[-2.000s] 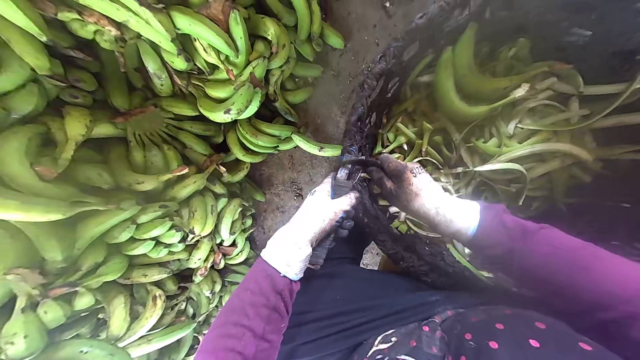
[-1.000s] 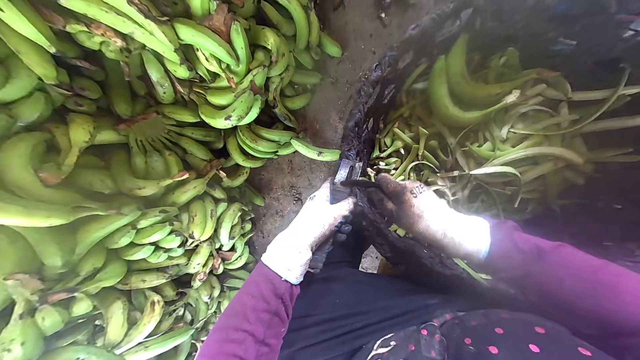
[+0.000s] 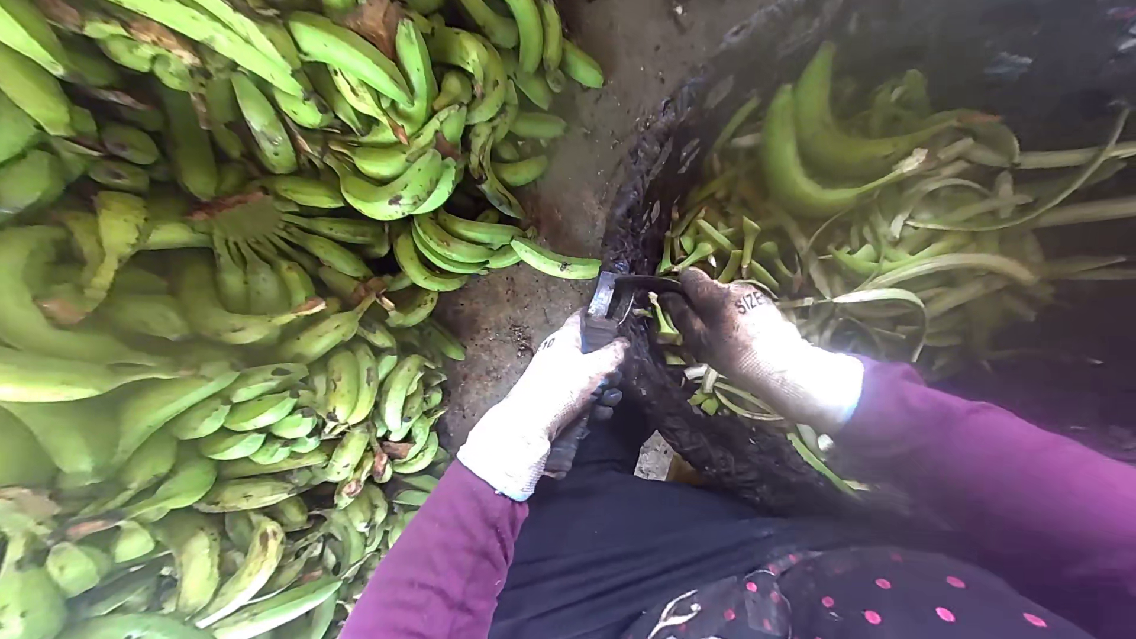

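In the head view my left hand (image 3: 555, 382), in a whitish work glove with dark fingers, is closed around a grey bar (image 3: 601, 328), which looks like a sharpening stone. My right hand (image 3: 754, 342), in a soiled glove, grips a dark curved blade (image 3: 648, 282), probably a knife; its handle is hidden in the fist. The blade lies against or just over the bar's far end; contact is not certain. Just beyond the bar is the tip of a green banana or plantain (image 3: 557, 262).
Bunches of green bananas or plantains (image 3: 257, 417) fill the left side. At right, a dark, rough-rimmed container (image 3: 710, 444) holds peel strips, cut stems and large green fruits (image 3: 799, 169). Bare dirty floor (image 3: 497, 328) shows between them, and my dark-clothed legs are below.
My right hand has shifted slightly away from my body along the bar since a second ago, with the blade now nearer its far end. My left hand stays around the bar.
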